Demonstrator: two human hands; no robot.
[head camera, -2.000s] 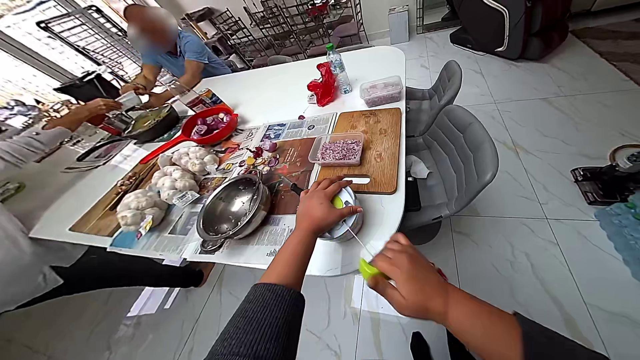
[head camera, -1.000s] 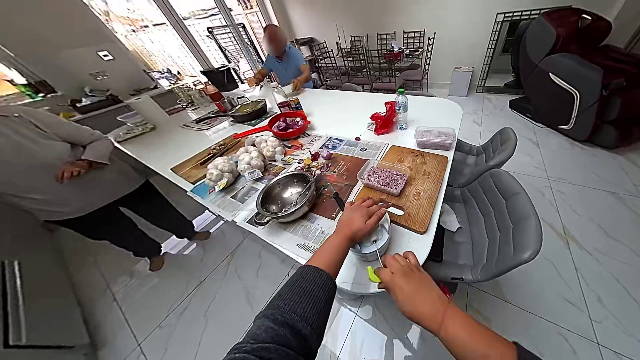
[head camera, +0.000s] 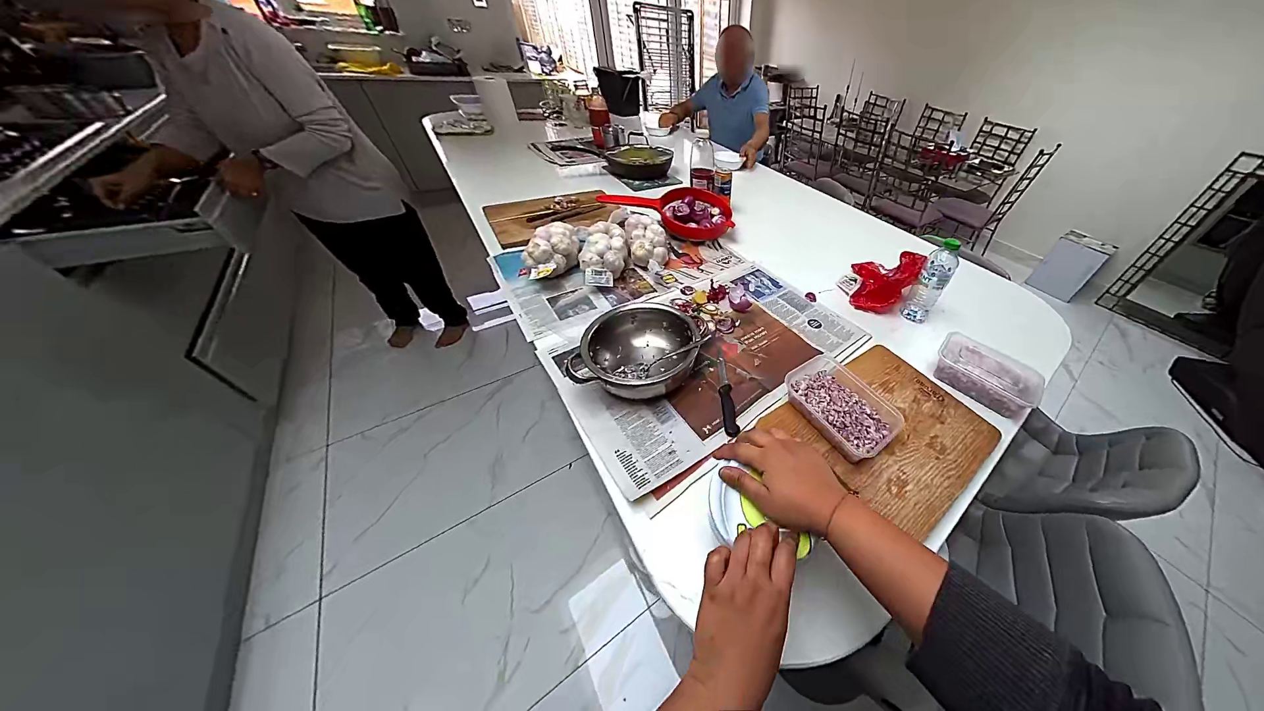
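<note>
A pull-cord food chopper with a white and lime-green top stands at the near table corner, mostly hidden by my hands. My right hand presses over its lid. My left hand is at its near side, fingers closed around the lime-green pull handle; no cord shows. Just beyond lies a black-handled knife on newspaper. To the right, an open plastic tub of chopped red onion rests on a wooden cutting board. A steel bowl with a spoon sits farther left.
Bagged garlic, onion peelings and a red colander of onions lie beyond. A water bottle and lidded tub are right. Grey chairs flank the table. One person sits far off; another stands left.
My hands have traded places: earlier my left hand was on the chopper's lid and my right held the green handle, its cord drawn out. The standing person has moved to an open drawer. The view has swung left.
</note>
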